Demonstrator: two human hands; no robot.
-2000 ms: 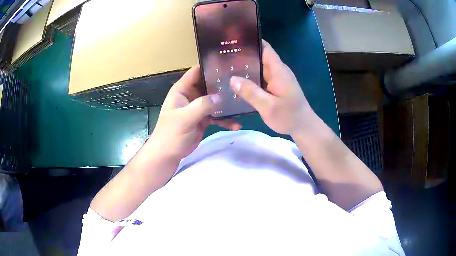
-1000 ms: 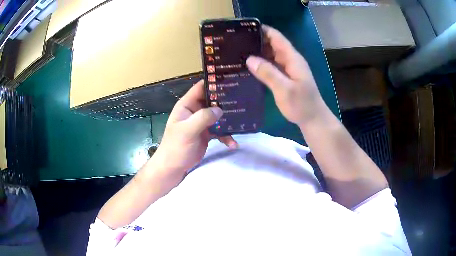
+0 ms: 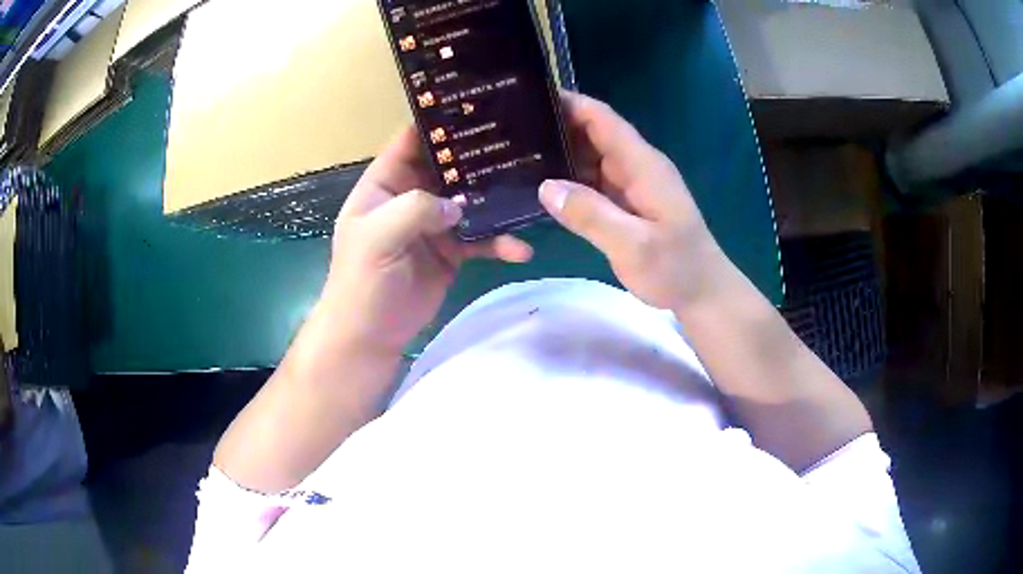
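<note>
A smartphone [image 3: 488, 112] with a dark lit screen showing a list is held upright in front of me at the top centre, its top end cut off by the picture's edge. My left hand [image 3: 398, 241] grips its lower left side, with the thumb on the lower left corner and a fingertip showing below it. My right hand [image 3: 634, 207] is at its right side, with the thumb at the lower right edge and the fingers partly hidden behind it.
A tray stack [image 3: 286, 95] with a tan sheet on top stands on the green bench [image 3: 202, 303], left of the phone. More tan-topped stacks [image 3: 84, 90] are at far left. A tan carton [image 3: 836, 62] and a grey pipe [image 3: 965, 146] are at right.
The phone has moved up and left and tilted. Its screen has gone from a number keypad to a list, then to a different list. My right thumb has moved down to the lower right edge.
</note>
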